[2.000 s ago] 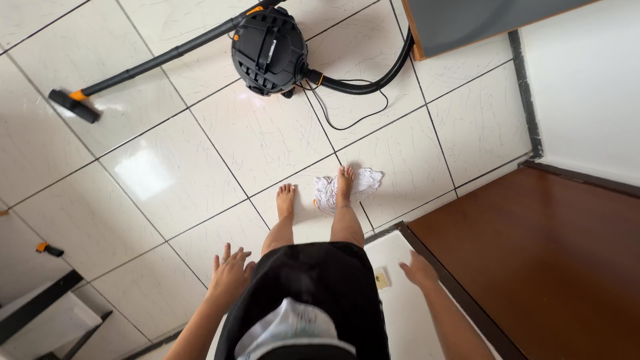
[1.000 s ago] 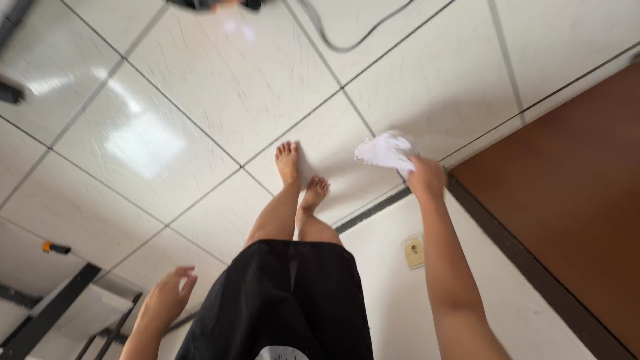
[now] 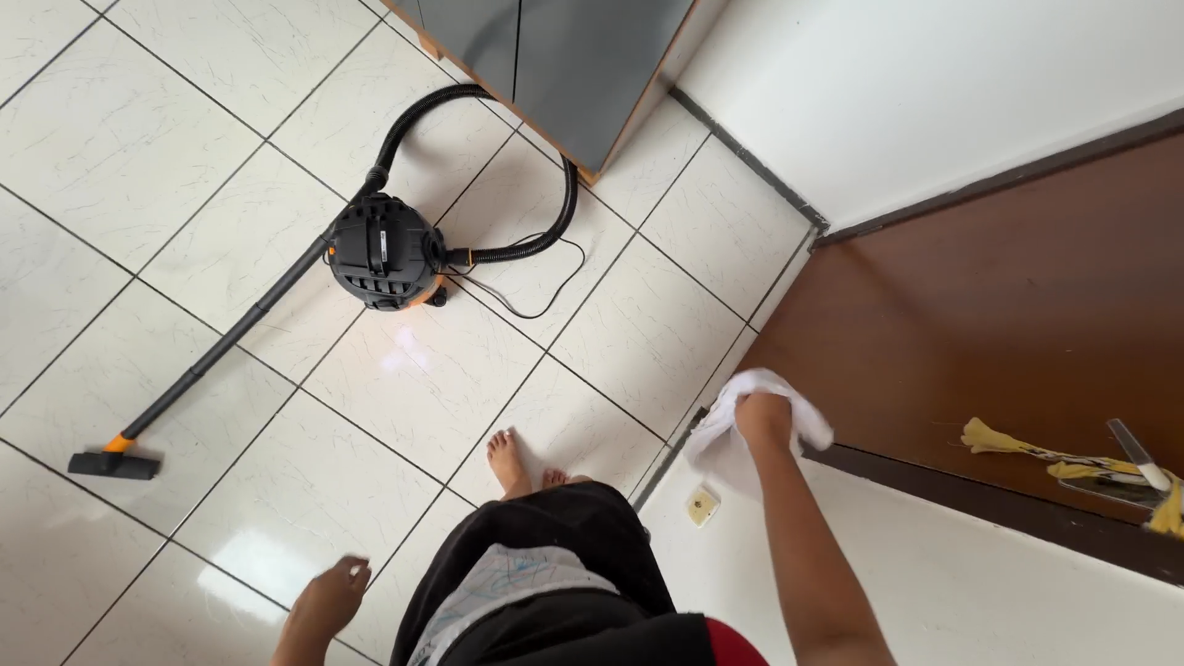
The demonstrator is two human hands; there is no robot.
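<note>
A crumpled white cloth hangs bunched from my right hand, in front of the wall and the brown door's lower corner. My left hand is over the tiled floor at the lower left, holding nothing, its fingers loosely curled. Further ahead on the floor stands a black wet-dry vacuum cleaner with an orange base. Its black tube runs down to the left and ends in a floor nozzle. The ribbed hose loops to the right, partly hidden behind a grey cabinet.
The grey cabinet with wooden edges juts in at the top. A brown door fills the right side. Yellow tasselled cord shows at the far right. A yellowed outlet plate is on the wall. A thin cable lies on the floor.
Two seconds ago the cloth lay on the floor under my right foot; my right hand was free. One second ago that hand had hold of it, and now the cloth is near the door. The view has shifted.
</note>
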